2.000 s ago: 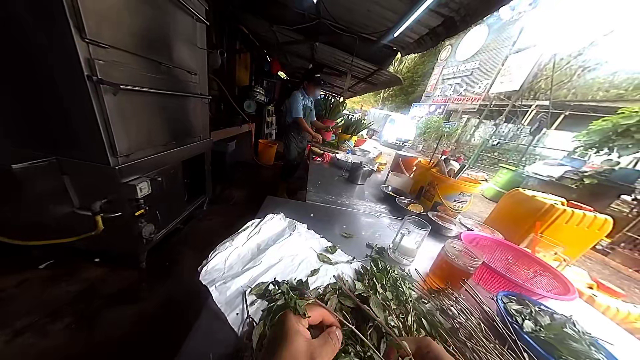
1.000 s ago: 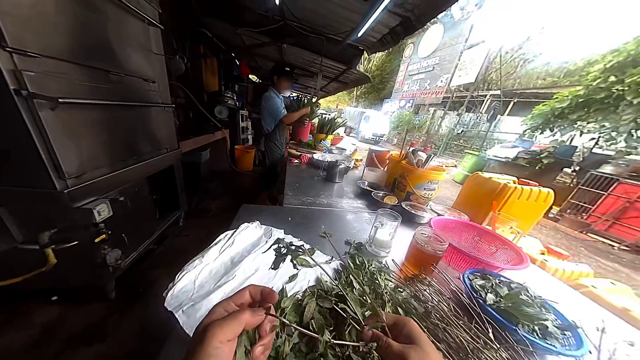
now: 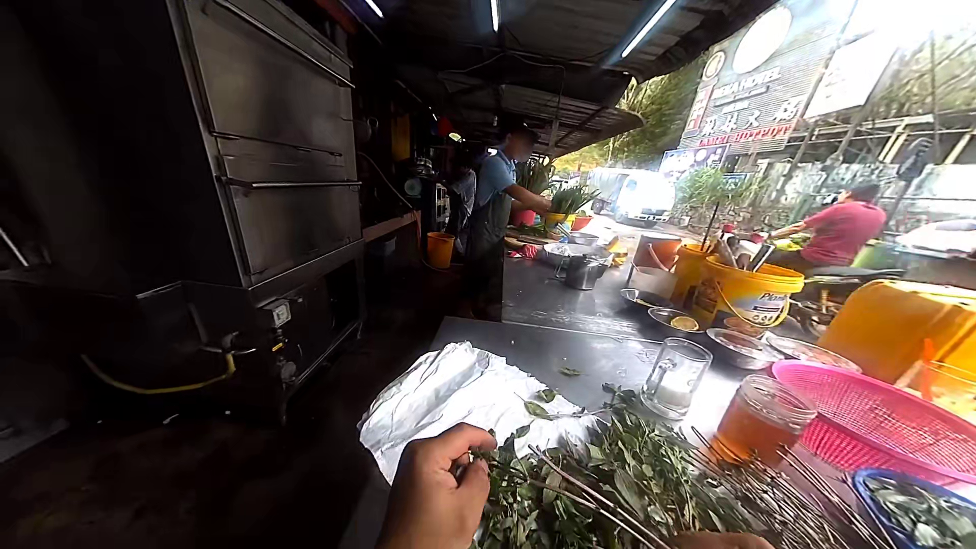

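Observation:
My left hand (image 3: 441, 484) pinches a leafy herb sprig between thumb and fingers, low in the view. At the bottom edge my right hand (image 3: 720, 540) shows only in part, beside the stems; its fingers and what they may hold are hidden. A heap of leafy green herbs (image 3: 648, 473) lies between and beyond the hands, over the near edge of a crumpled white sheet (image 3: 465, 396). Thin bare stems (image 3: 793, 496) lie to the right of the heap. A blue-rimmed basket (image 3: 877, 476) holds loose leaves at the lower right.
Past the herbs on the metal table (image 3: 488, 332) stand a glass mug (image 3: 677, 377), a jar of amber liquid (image 3: 762, 419), a pink basket (image 3: 877, 427), bowls and a yellow bucket (image 3: 747, 293). A person (image 3: 492, 198) stands at the far left side. A metal oven cabinet (image 3: 282, 152) rises at left.
A person in a red top on a motorcycle has come into view at the right. My right hand has dropped mostly out of the frame. The view has swung left.

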